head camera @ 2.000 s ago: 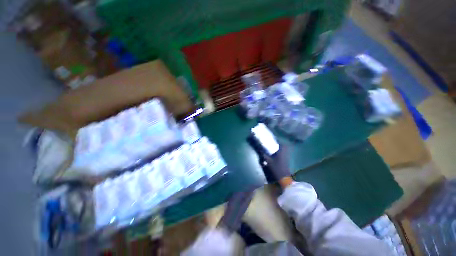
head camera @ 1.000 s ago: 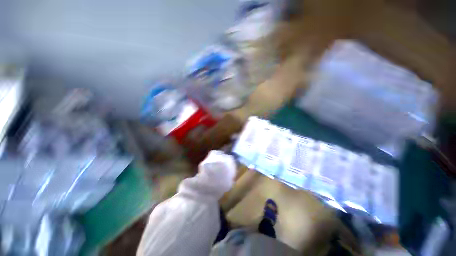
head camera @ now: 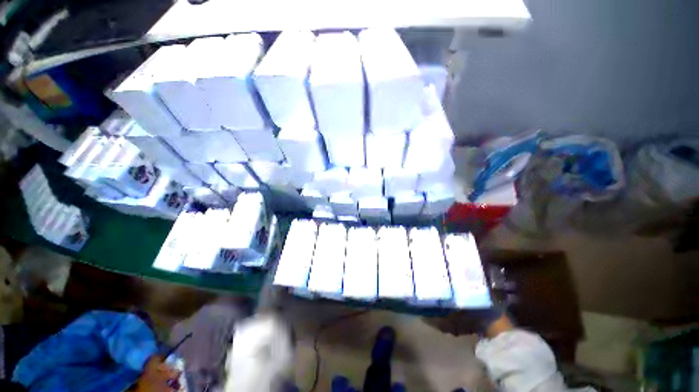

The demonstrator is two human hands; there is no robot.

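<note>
A row of several white shrink-wrapped boxes (head camera: 378, 262) stands side by side at the front edge of the green bench (head camera: 126, 241). My left hand (head camera: 270, 295), blurred and dark-gloved, is against the row's left end. My right hand (head camera: 500, 289), dark-gloved and partly lost against the dark background, is against its right end. The row is squeezed between both hands. The fingers are not clear. I cannot tell whether the row rests fully on the bench.
Stacked white boxes (head camera: 337, 99) rise behind the row. Smaller groups of packs (head camera: 218, 237) stand at the left. A person's blue sleeve (head camera: 96, 348) and hand are at lower left. A red box (head camera: 483, 213), sacks (head camera: 586, 172) and a brown carton (head camera: 540, 295) are at the right.
The view has turned from the tunnel bench to the second bench. The row of packs, seen blurred over the floor one second ago, is now at this bench's front edge between both hands.
</note>
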